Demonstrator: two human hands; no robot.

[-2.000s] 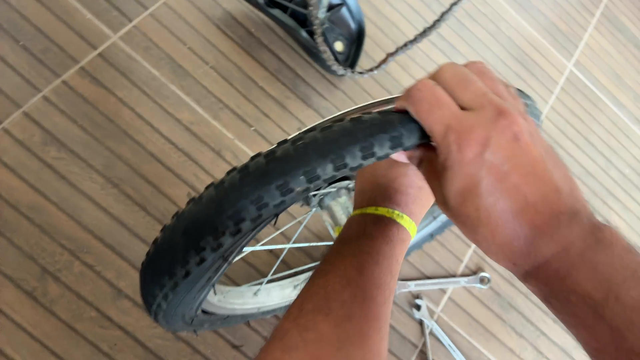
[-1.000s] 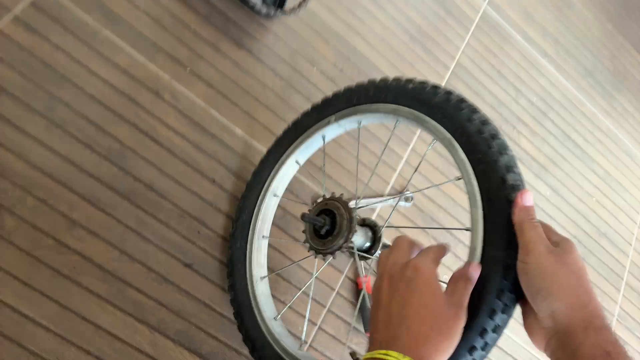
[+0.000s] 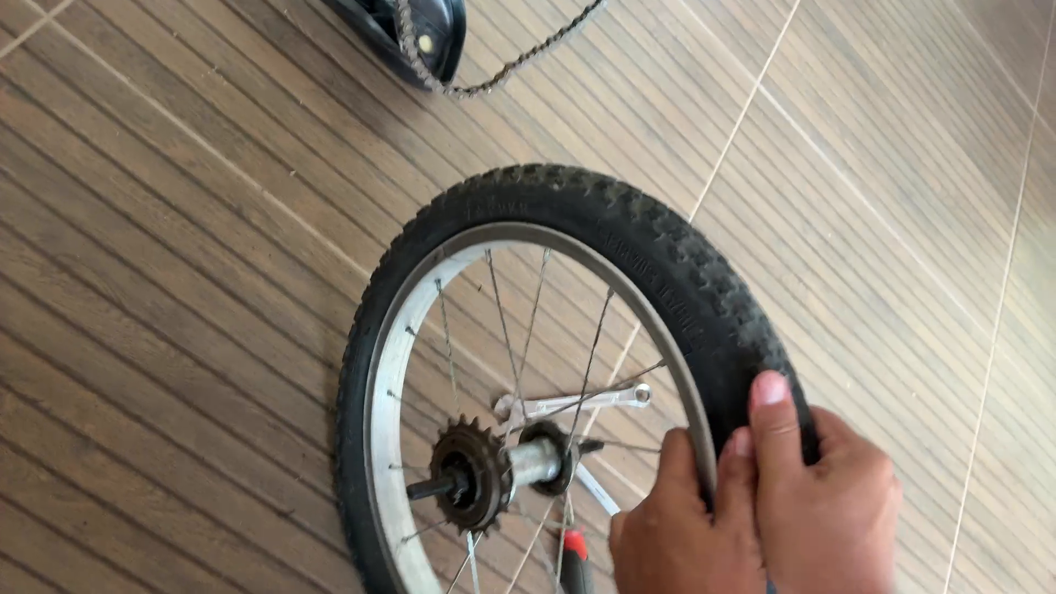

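Observation:
A small bicycle wheel with a knobby black tire (image 3: 544, 194) and a silver rim (image 3: 388, 429) stands tilted above the floor. My left hand (image 3: 693, 528) grips the rim and tire at the lower right, its fingers reaching in among the spokes. Right beside it, my right hand (image 3: 825, 495) is closed around the tire from outside, thumb lying on the sidewall. A rusty freewheel sprocket (image 3: 470, 474) sits on the hub (image 3: 534, 462), with the axle end pointing left. The wheel's bottom is out of view.
Seen through the spokes, a combination wrench (image 3: 594, 401), a second metal tool (image 3: 596, 488) and a red-and-black handle (image 3: 575, 561) lie on the wood-look tiled floor (image 3: 165, 330). A bicycle chain (image 3: 528, 59) hangs by a black plastic part (image 3: 450, 41) at the top.
My left hand has moved from near the hub out to the rim and now holds it beside my right hand. The wheel is turned more face-on than two seconds ago.

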